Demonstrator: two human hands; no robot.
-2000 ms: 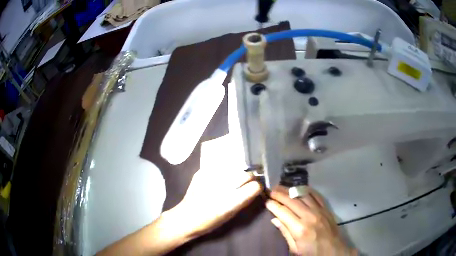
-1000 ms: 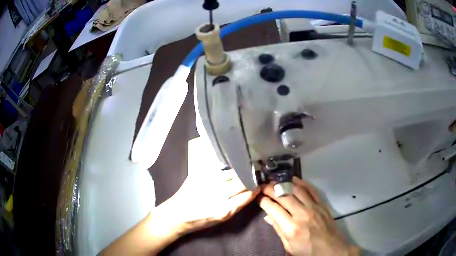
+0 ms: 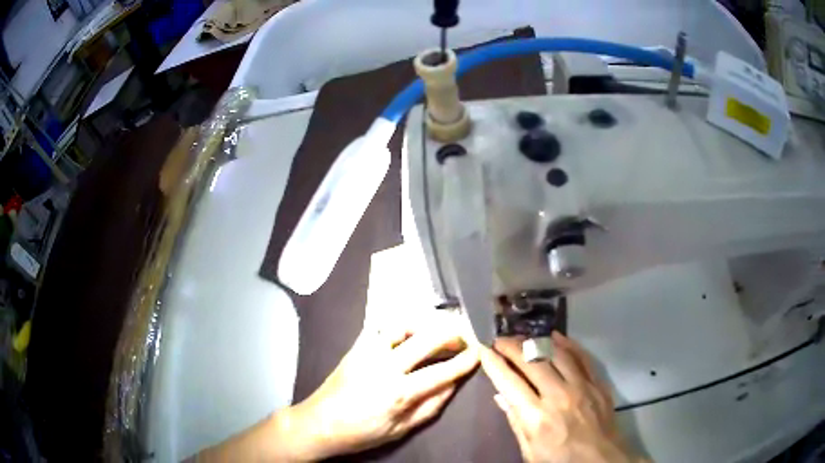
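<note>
A dark brown garment panel [image 3: 330, 321] lies on the machine table, running under the sewing head and both hands. A pocket piece [image 3: 398, 285], white in the lamp glare, lies on it beside the head. My left hand [image 3: 389, 389] rests over the pocket's lower part, fingers bent, tips near the needle area. My right hand [image 3: 556, 398] lies on the cloth just below the head, fingertips under its front. The sewing machine [image 3: 624, 199] hides the needle and presser foot. Glare hides whether my fingers pinch the cloth.
A white lamp head [image 3: 335, 217] on a blue gooseneck [image 3: 561, 45] hangs left of the machine head. A cream post [image 3: 443, 99] stands on the head. Plastic-wrapped padding [image 3: 167, 262] runs along the left table edge, with brown cloth [image 3: 81, 298] beyond. A white tub [image 3: 362, 36] is behind.
The view has shifted back, so the machine appears further right than one second ago. My left hand's fingers are more bent and spread. My right hand stays beside the head.
</note>
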